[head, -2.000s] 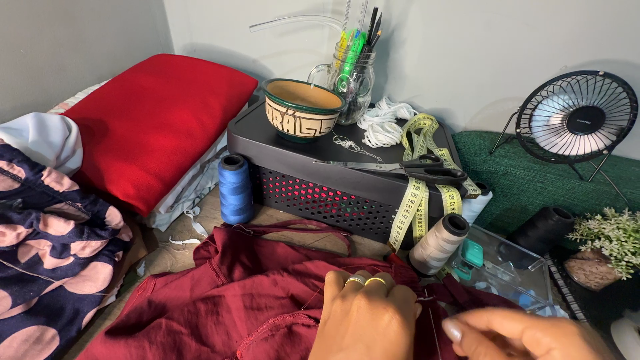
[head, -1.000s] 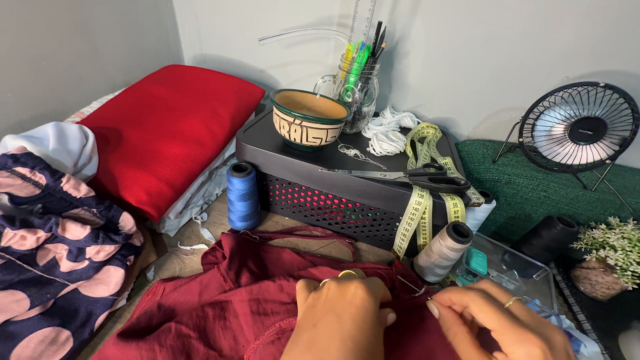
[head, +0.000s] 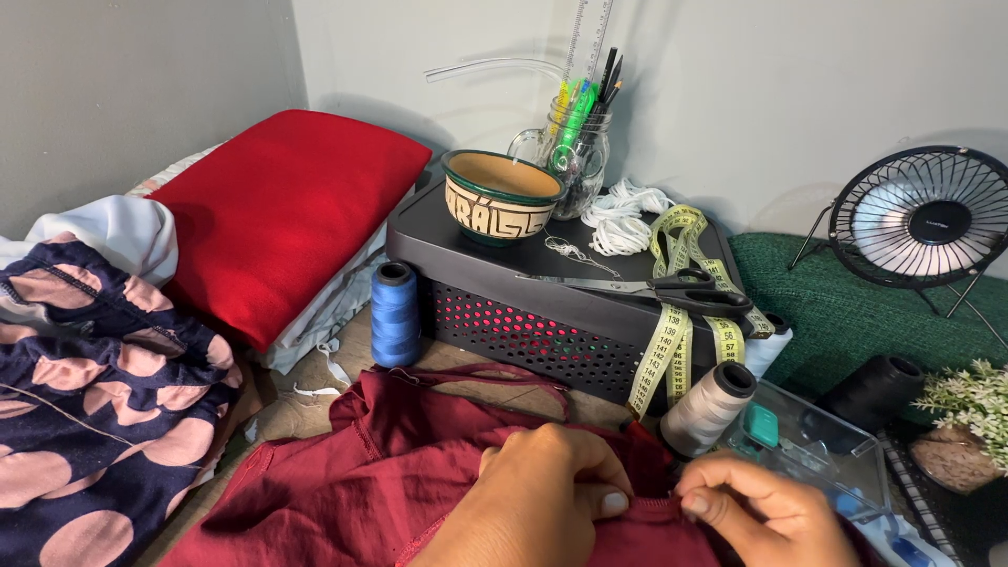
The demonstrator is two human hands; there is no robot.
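Note:
A dark red garment (head: 339,488) is spread over the near part of the table. My left hand (head: 543,488) pinches its seamed edge between thumb and fingers. Just to the right, my right hand (head: 764,504) holds the same edge between thumb and forefinger; whether a needle is there cannot be seen. A thin strap (head: 488,376) of the garment curves in front of the black perforated box (head: 504,331). Close behind my right hand leans a beige thread cone (head: 709,409). Black-handled scissors (head: 693,293) and a yellow tape measure (head: 669,346) lie on the box, the tape hanging over its front.
A blue thread cone (head: 395,315) stands left of the box. A painted bowl (head: 502,197), white cord (head: 622,220) and a glass jar (head: 579,165) of pens sit on top. Folded red fabric (head: 291,213) and polka-dot cloth (head: 87,441) lie left; a clear case (head: 850,465) and small fan (head: 937,220) are right.
My right hand has drawn in close to the left hand and now grips the garment's edge. My left hand's thumb has come into view on the fabric.

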